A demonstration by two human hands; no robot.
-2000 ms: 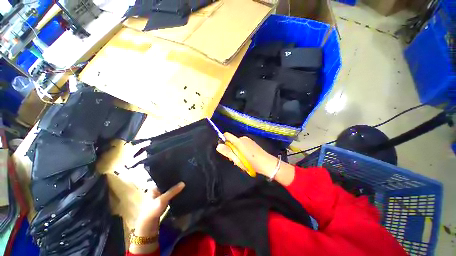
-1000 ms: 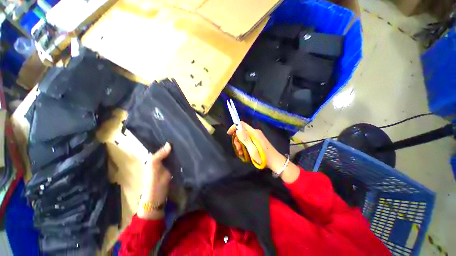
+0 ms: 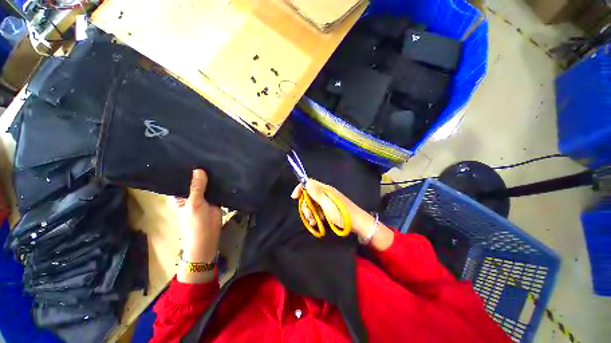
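A flat black pouch [image 3: 194, 137] with a small white logo lies over the table edge, logo face up. My left hand [image 3: 199, 224] holds its near edge, thumb on top and fingers hidden underneath. My right hand [image 3: 335, 208] holds scissors [image 3: 323, 218] with yellow-orange handles. The silver blades point up and away, close to the right end of the pouch, slightly parted. I cannot tell if they touch it. A fanned pile of black pouches [image 3: 74, 261] lies on the table at the left.
A large blue bin [image 3: 462, 100] holding black pouches stands beyond the table. A blue lattice basket [image 3: 492, 224] is at my right. Tiny black scraps lie on the cardboard [image 3: 214, 50]. A round black base with a pole stands on the floor.
The pouch has turned from a slanted position to lie more sideways, its logo face now broadly in view and extending further left. The scissors have moved slightly left and down, with their handles spread wider.
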